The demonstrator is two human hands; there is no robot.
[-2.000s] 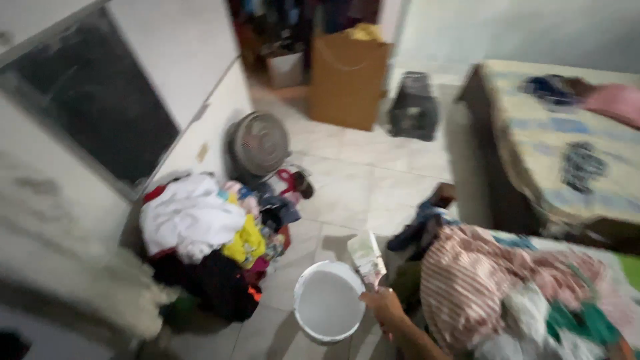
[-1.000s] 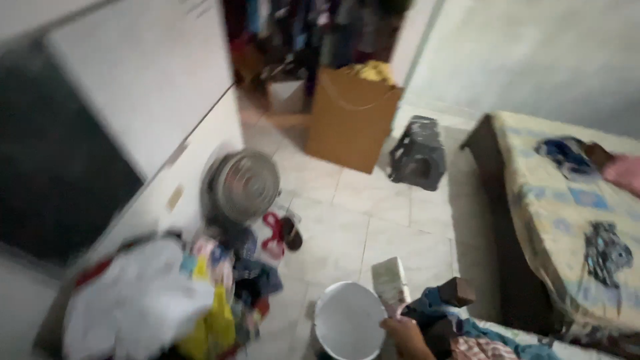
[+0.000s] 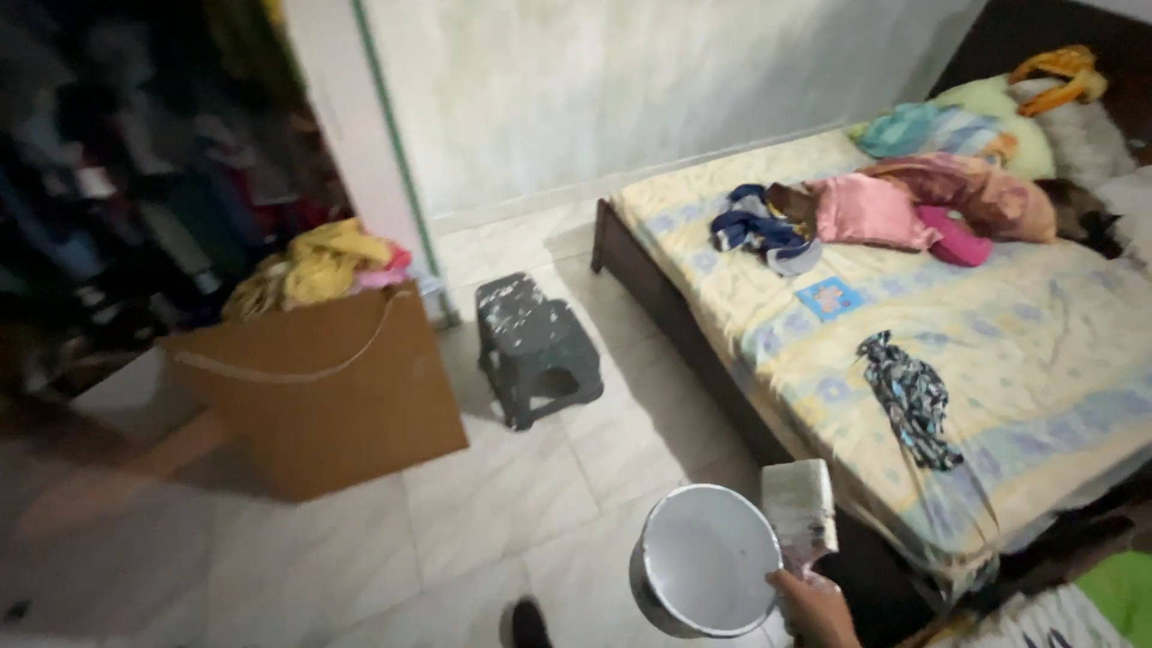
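At the lower right, my right hand [image 3: 814,607] is closed on the handle of a wide paintbrush [image 3: 799,508], its pale bristles pointing up. The fingers also meet the rim of a round bucket [image 3: 711,560], pale inside, just left of the brush; whether they grip the rim too is hard to tell. My left hand is out of view. A dark step stool [image 3: 535,346] with white splashes on its top stands on the tiled floor, ahead and to the left of the bucket.
A bed [image 3: 810,378] with clothes and pillows fills the right side. At the left, a brown box [image 3: 333,405] heaped with yellow cloth [image 3: 333,261] stands before dark hanging clothes [image 3: 153,180]. A dark shoe tip [image 3: 529,623] shows at the bottom edge.
The view has swung right and come nearer the stool and bed. The clothes pile and fan-like round object at the left have left the view. Brush and bucket have stayed with my right hand.
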